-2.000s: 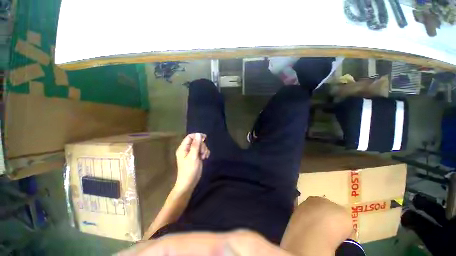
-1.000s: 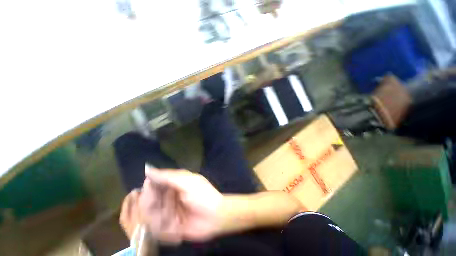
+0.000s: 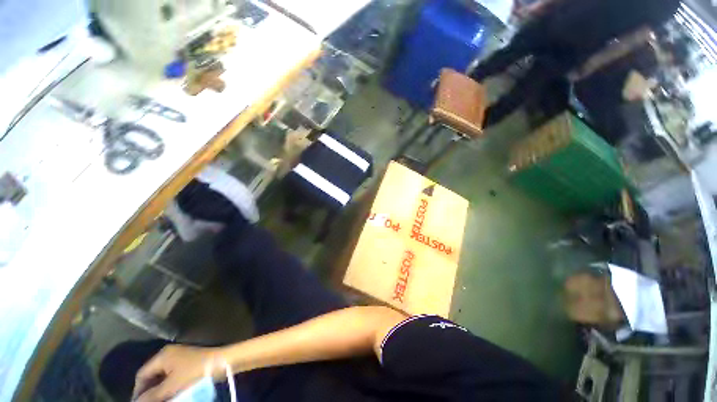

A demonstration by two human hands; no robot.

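Observation:
My right hand [image 3: 169, 375] lies low at the left near the bottom edge, over my dark trousers. Its fingers curl down and are partly cut off, so whether it holds anything is hidden. My left hand is not in view. A pale blue face mask [image 3: 198, 391] with a white ear loop hangs beside my right hand. Dark looped scissors [image 3: 132, 146] lie flat on the white tabletop [image 3: 59, 212], with a slim tool [image 3: 163, 111] beside them.
A cream sewing machine [image 3: 149, 31] stands at the upper left. A POSTEK carton [image 3: 410, 243] is on the green floor by my right side. Beyond are a black striped cushion [image 3: 332, 169], brown stool [image 3: 460, 102], blue bin [image 3: 432, 49], green box [image 3: 568, 165] and a person in dark clothes [image 3: 582, 31].
The view has swung to my right, bringing the stool, green box and person into sight. My left hand has left the picture; my right hand now sits lower left.

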